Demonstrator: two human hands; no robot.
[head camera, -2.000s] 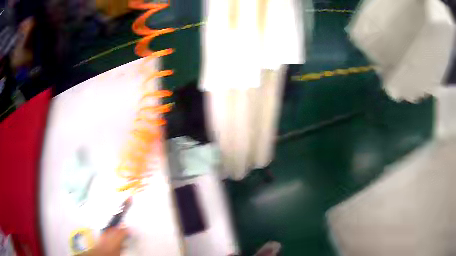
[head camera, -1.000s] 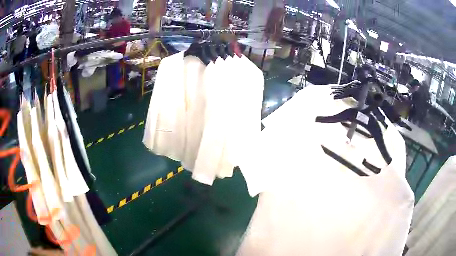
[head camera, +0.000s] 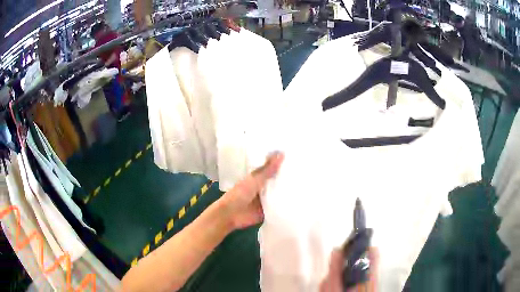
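Note:
An off-white short-sleeved garment hangs on a black hanger in front of me, with a dark band and small dark label at its neck. My left hand reaches in from the lower left and holds the garment's left side edge. My right hand, cut off by the bottom edge, grips a dark grey air blow gun. Its nozzle points up and lies in front of the garment's chest. Whether it touches the cloth cannot be told.
More white garments hang behind on black hangers to the left and at the right edge. Another rail holds clothes at far left, with an orange coiled hose in front. A person stands behind. Yellow-black tape marks the green floor.
The view has turned from the table to the hanging garments. The hands, out of the picture one second ago, are now at the front garment, the left on its edge, the right with the gun.

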